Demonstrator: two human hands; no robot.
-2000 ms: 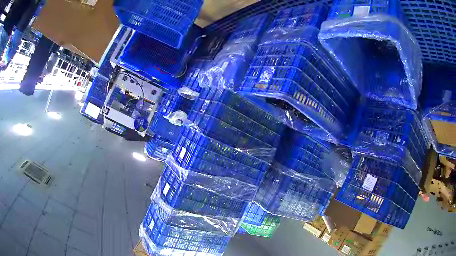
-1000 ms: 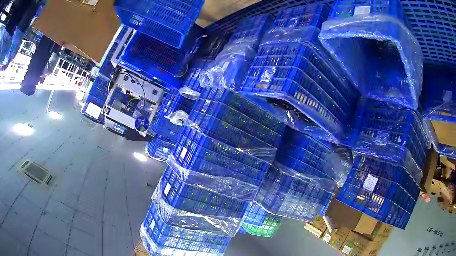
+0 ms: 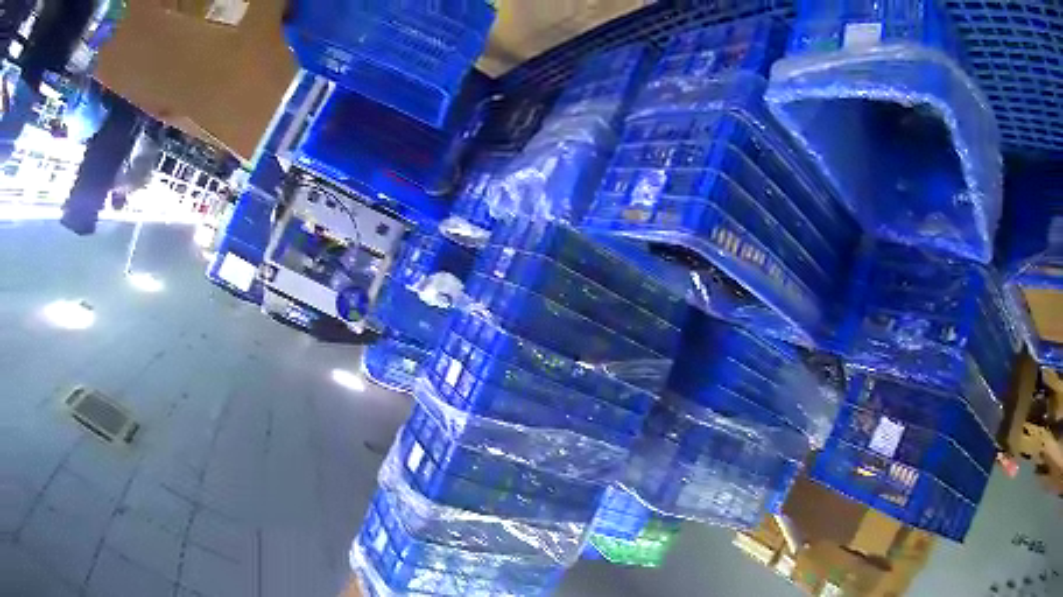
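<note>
Neither of my hands is in the picture. Stacks of blue slatted crates (image 3: 525, 402) wrapped in clear film fill the middle, tilted in view. A wrapped blue crate (image 3: 909, 152) at the upper right shows a dark open side. A crate with a white label (image 3: 886, 436) is at the lower right. A blue crate (image 3: 391, 53) is at the top, beside white-framed equipment (image 3: 326, 251) with wires and metal parts.
A brown cardboard box (image 3: 192, 76) is at the upper left. Cartons (image 3: 857, 542) and a green crate (image 3: 635, 546) are at the bottom. A blue perforated panel (image 3: 1014, 70) is at the upper right. A grey ceiling with lights and a vent (image 3: 101, 415) is at the left.
The whole view has shifted, so the crates, box and equipment appear slightly further right and lower. No object has visibly moved by itself.
</note>
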